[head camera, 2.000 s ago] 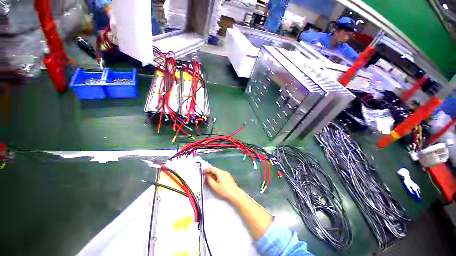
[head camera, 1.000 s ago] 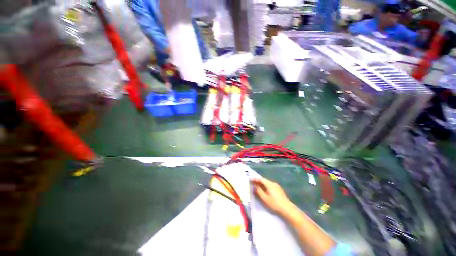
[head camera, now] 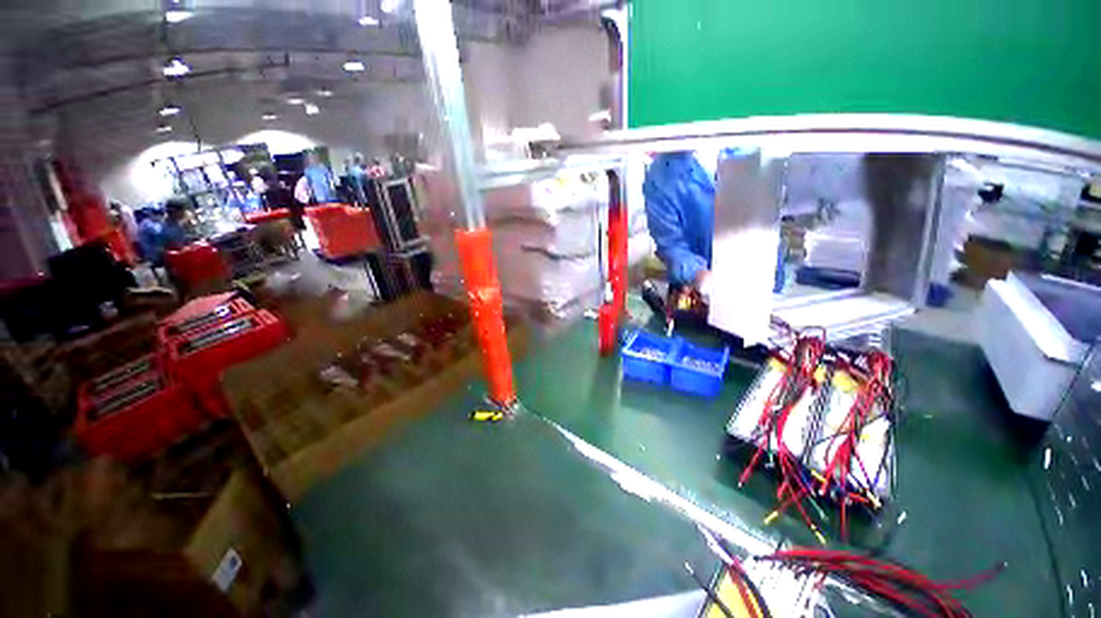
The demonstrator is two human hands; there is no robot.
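The power module (head camera: pixel 773 589) shows only its far end at the bottom edge, with yellow on top and dark and red leads rising from it. A corner of the white sheet (head camera: pixel 634 607) shows to its left. Red power leads (head camera: pixel 887 572) lie fanned on the green bench beyond and right of the module. Neither of my hands is in the picture.
Wired modules (head camera: pixel 815 423) with tangled red leads stand farther back, right of a blue parts bin (head camera: pixel 674 365). A person in blue is at an open metal case (head camera: pixel 745 248). A yellow-black cutter (head camera: pixel 488 415) lies by a red-wrapped post (head camera: pixel 484 308). Cardboard boxes (head camera: pixel 350 417) stand left.
The view has swung left and up. The module has shifted to the bottom edge, my hand at its side has left the picture, and the left-side boxes and hall have appeared.
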